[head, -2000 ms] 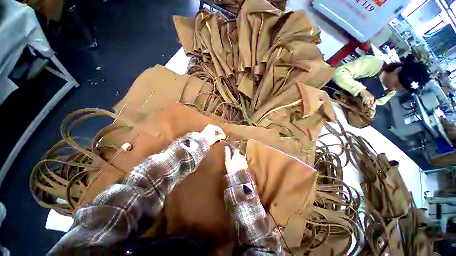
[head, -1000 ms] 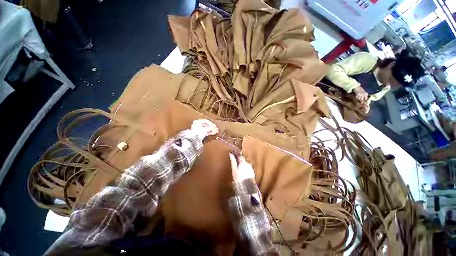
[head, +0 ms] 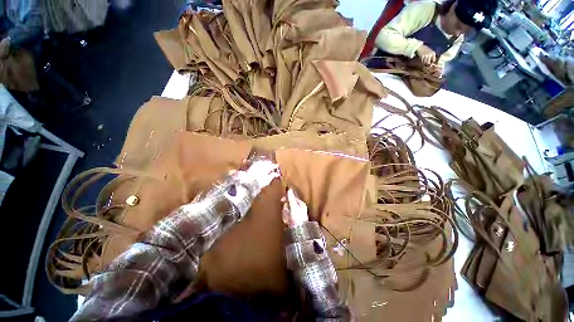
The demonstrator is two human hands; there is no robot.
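A tan tote bag body [head: 242, 251] lies on top of a stack, its upper edge across the middle of the view. My left hand [head: 261, 173] is at the bag's mid-edge with its fingertips pinched on the fabric edge there. My right hand [head: 294, 209] is just below and to the right, fingers curled around a small dark tool that is mostly hidden. A thin dark cord [head: 352, 253] curves from near my right wrist across the bag. The centre tab area is small and partly hidden by my left hand.
Bunched handles loop at the left [head: 78, 242] and right [head: 409, 214] of the stack. A heap of brown bags [head: 252, 56] lies beyond, and more bags [head: 516, 251] lie at the right on the white table [head: 462, 100]. A person [head: 409, 31] works at the far right.
The view has shifted, with the far bags and the person now higher and further left in it. My left hand has come down near my right hand at the mid-edge.
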